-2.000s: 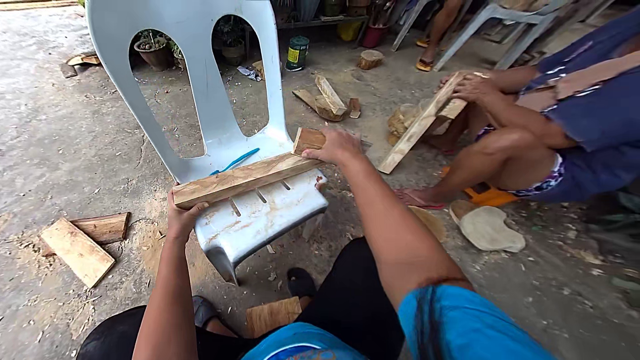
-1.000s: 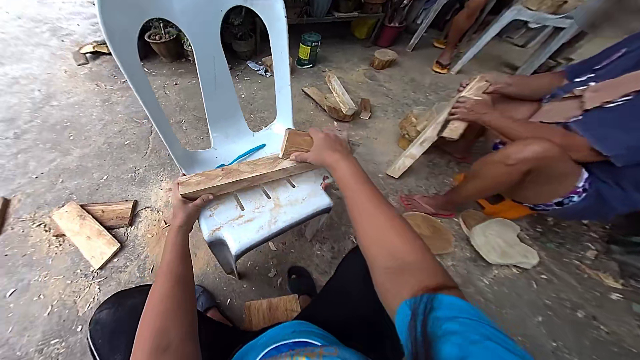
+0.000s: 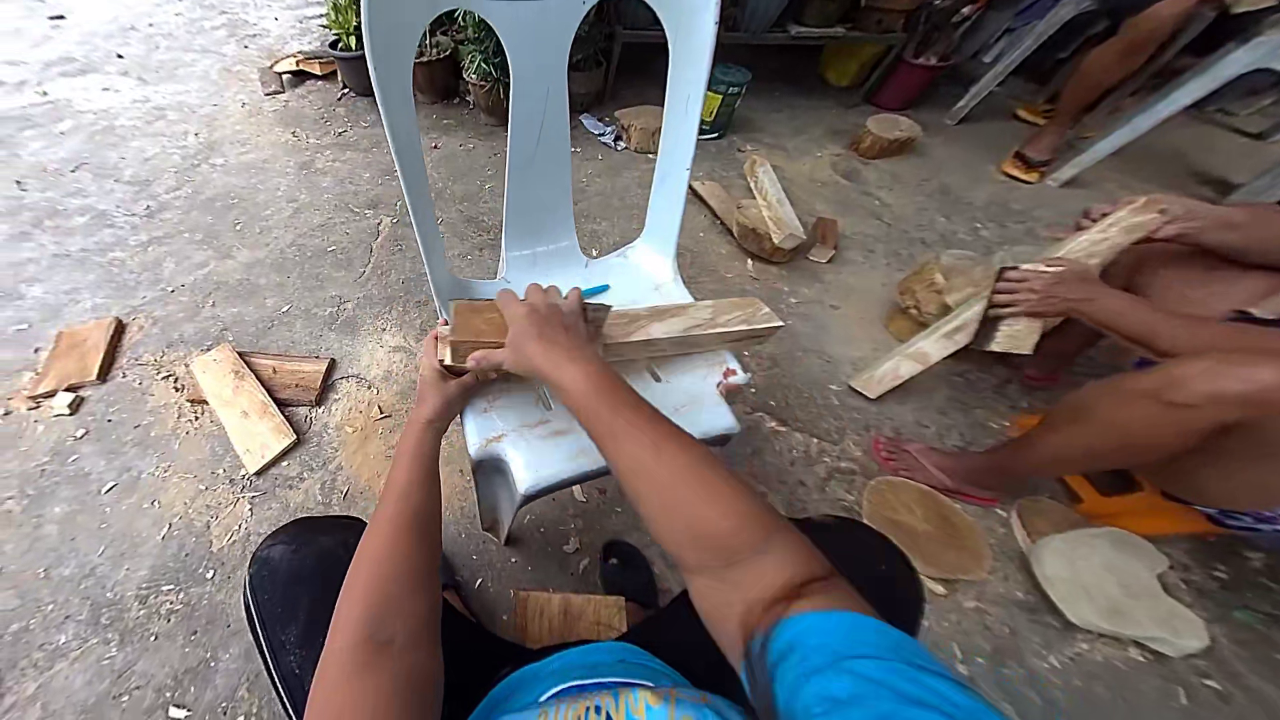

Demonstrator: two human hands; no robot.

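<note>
A long squared wooden beam (image 3: 690, 325) lies across the seat of a light plastic chair (image 3: 545, 440). My left hand (image 3: 440, 385) grips the beam's left end. A shorter wooden block (image 3: 478, 325) rests along the top of that end, and my right hand (image 3: 545, 335) is closed over it, fingers on the far side and thumb on the near side. Just behind the right hand's fingers, a blue pen-like object (image 3: 595, 291) shows on the seat.
Wood boards (image 3: 243, 408) lie on the concrete at left, and another board (image 3: 570, 617) between my feet. At right a seated person's hands (image 3: 1050, 290) hold wood pieces. Wood offcuts (image 3: 775, 205), round slabs (image 3: 927, 527) and potted plants (image 3: 485, 75) are farther around.
My right hand has moved left along the beam with the short block, from the beam's right end to its left end. My left hand still holds the left end. The view has shifted.
</note>
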